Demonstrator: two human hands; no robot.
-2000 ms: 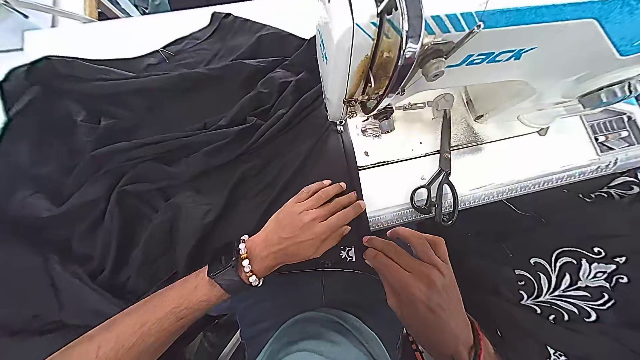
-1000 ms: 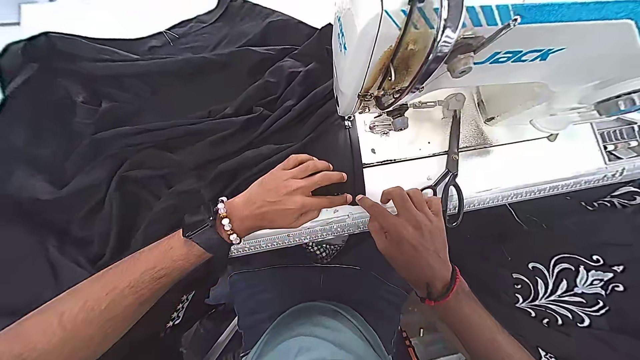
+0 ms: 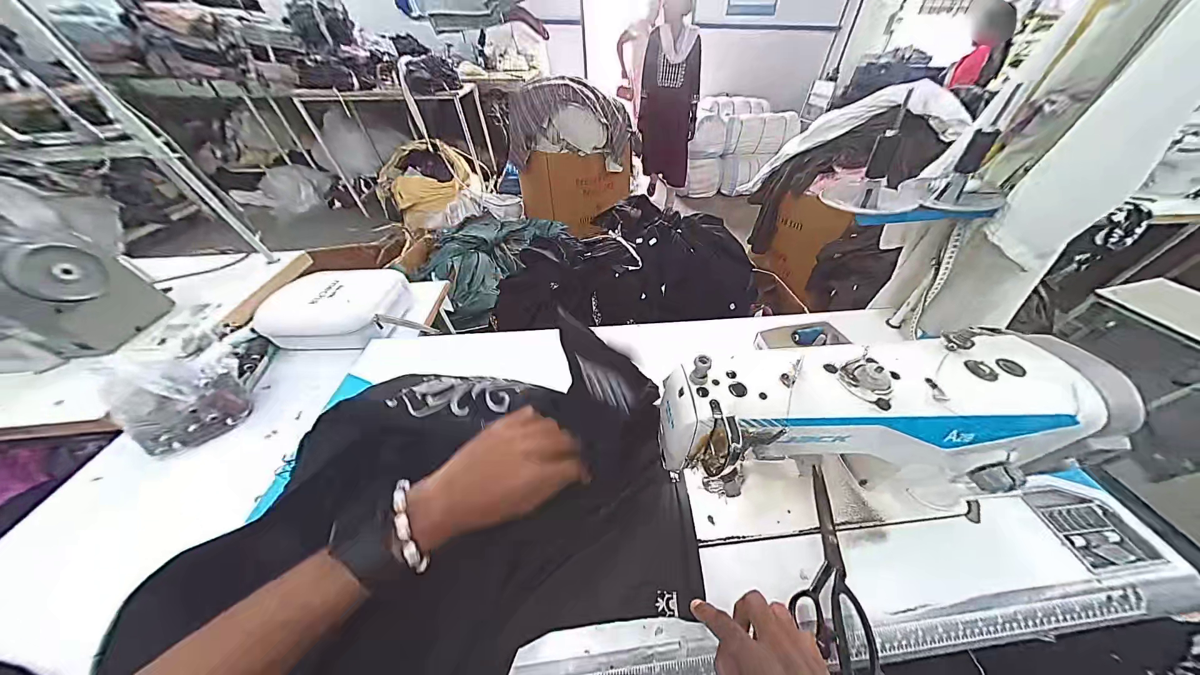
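Black fabric with white embroidery (image 3: 600, 562) lies over the left of the sewing machine's white table, its right edge running up to the needle area. My left hand (image 3: 502, 473), with a beaded bracelet at the wrist, is above the fabric, blurred; a flap of cloth is raised just beyond it. Whether its fingers grip cloth cannot be told. My right hand (image 3: 764, 637) rests near the fabric's lower right corner, index finger at its edge. The white and blue Jack sewing machine (image 3: 900, 412) stands at right. Black-handled scissors (image 3: 830, 572) lie on its bed, beside my right hand.
A clear plastic bag of small items (image 3: 178, 398) and a white case (image 3: 328, 305) are at left. Dark cloth heaps (image 3: 656, 267) lie beyond the table. A measuring strip (image 3: 1012, 614) runs along the front edge. A person (image 3: 668, 103) stands far back; another is at upper right.
The view has tilted up to show the room. My left hand has left the fabric's lower right corner and moved forward, over the cloth. A flap of fabric is now raised near the machine head.
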